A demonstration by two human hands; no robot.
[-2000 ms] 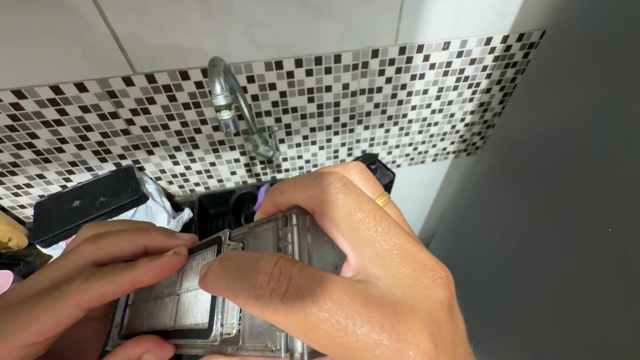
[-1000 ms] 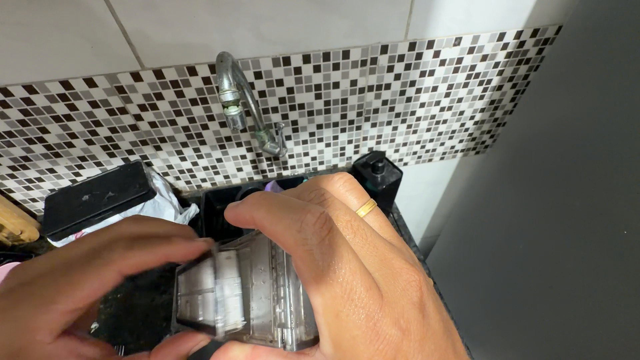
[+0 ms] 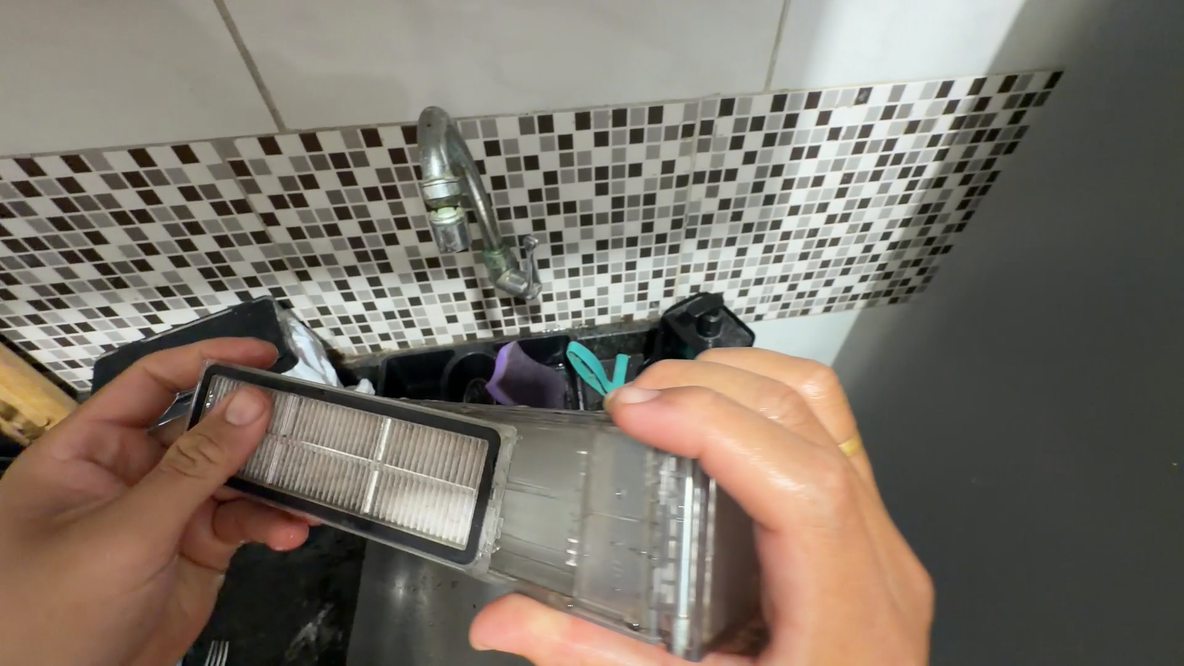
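Note:
My left hand (image 3: 166,481) grips the far left end of a pleated filter (image 3: 361,462) with a black rim and a clear frame, its thumb on the pleats. The filter's right end meets a clear, greyish plastic dust bin (image 3: 592,527); whether the two are joined cannot be told. Around the right part of the bin my right hand (image 3: 786,490) is closed, fingers over the top edge and thumb below, a gold ring on one finger. Both pieces are held tilted above the sink. The bin's right end is partly hidden by the right hand.
A metal faucet (image 3: 462,194) stands against the mosaic-tiled wall. Behind the hands are a black caddy (image 3: 421,370) with a purple item (image 3: 525,375), a teal strap (image 3: 597,368) and a black pump dispenser (image 3: 708,324). A black box (image 3: 199,338) lies left, a fork (image 3: 216,653) below.
The filter has turned its pleated face toward me and now extends left of the bin. My right hand has shifted to the bin's right part, and more of the caddy shows.

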